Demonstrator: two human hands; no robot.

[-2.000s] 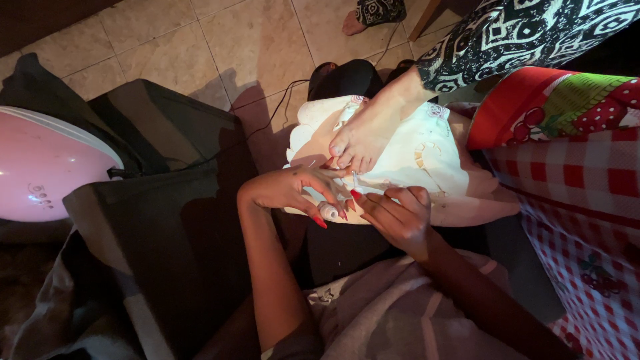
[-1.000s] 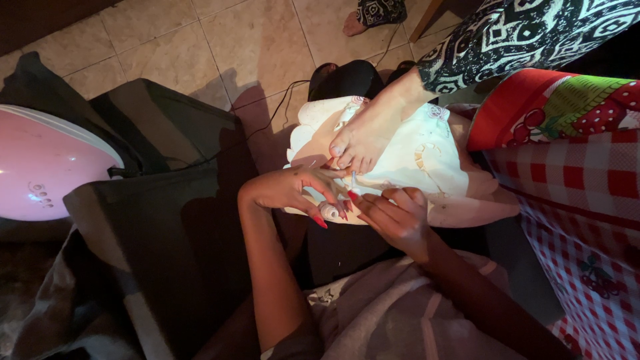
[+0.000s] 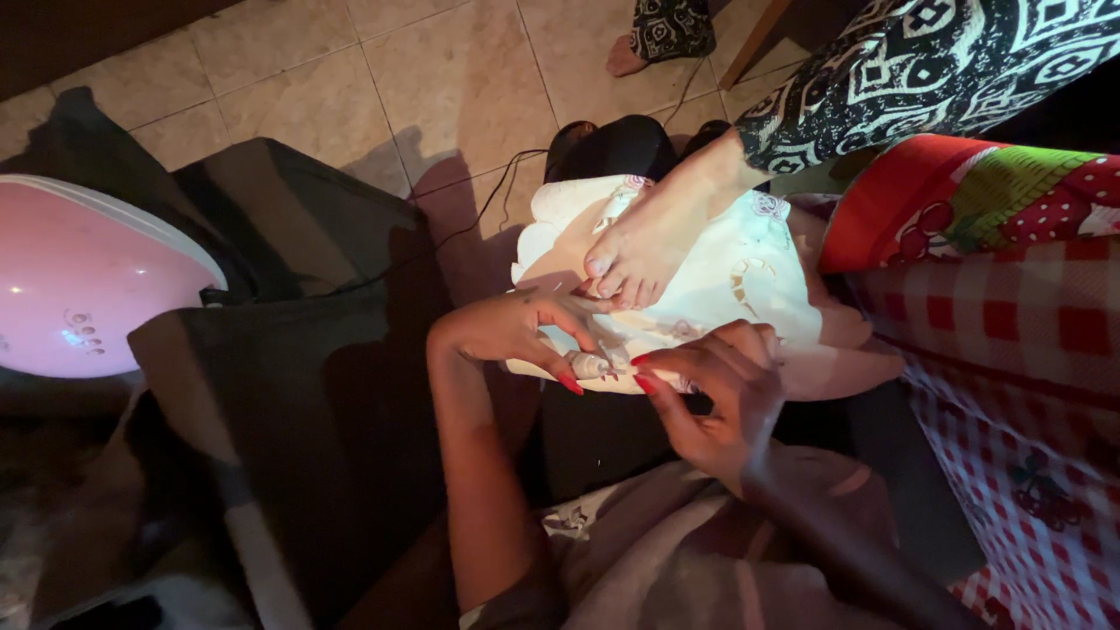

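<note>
My left hand holds a small pale bottle between its fingers, its neck pointing right, just below the toes of another person's bare foot. Pinched between the red-nailed thumb and finger of my right hand is a small light-coloured cap or applicator, close to the bottle's mouth; whether its tip is inside I cannot tell. The foot rests on a white patterned cloth over a dark support. Some fingers of my left hand reach near the toes.
A pink nail lamp sits at the left on dark furniture, its cable running toward the foot. At the right hangs a red-and-white checked cloth. The person's other foot is on the tiled floor.
My right hand has moved from beside the toes down to the mouth of the bottle. My left hand stays near the foot with the bottle, and the foot rests in the same place.
</note>
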